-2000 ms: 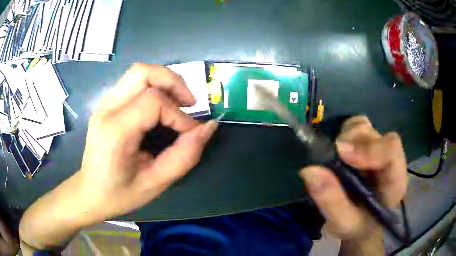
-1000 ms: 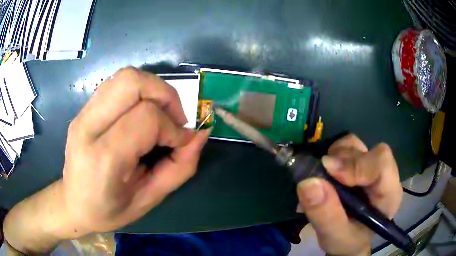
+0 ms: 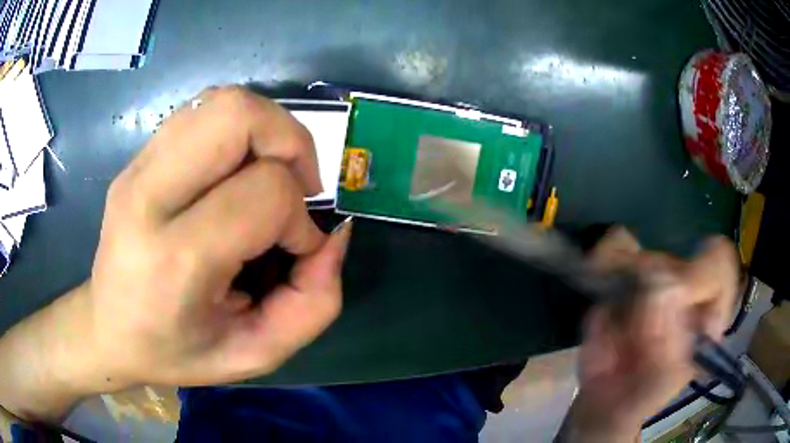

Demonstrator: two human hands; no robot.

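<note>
The green circuit board (image 3: 390, 130) lies on the dark mat with a bare square patch and a small white label. The white-backed LCD panel (image 3: 327, 138) adjoins its left end, with the orange flex cable (image 3: 356, 169) between them. My left hand (image 3: 216, 242) covers part of the panel and pinches a short bit of solder wire (image 3: 345, 222) just below the board's lower left corner. My right hand (image 3: 654, 324), blurred, holds the soldering iron (image 3: 554, 255); its blurred tip is over the board's lower middle, away from the flex cable.
Loose LCD panels (image 3: 108, 35) are piled at the upper left, with more at the left edge (image 3: 26, 147). A round red-and-white tin (image 3: 723, 121) with a silvery top stands at the right. A cord hangs at the lower right.
The iron has moved right, away from the flex cable. My left hand has drawn the solder wire down and left off the cable. The board sits slightly higher in view.
</note>
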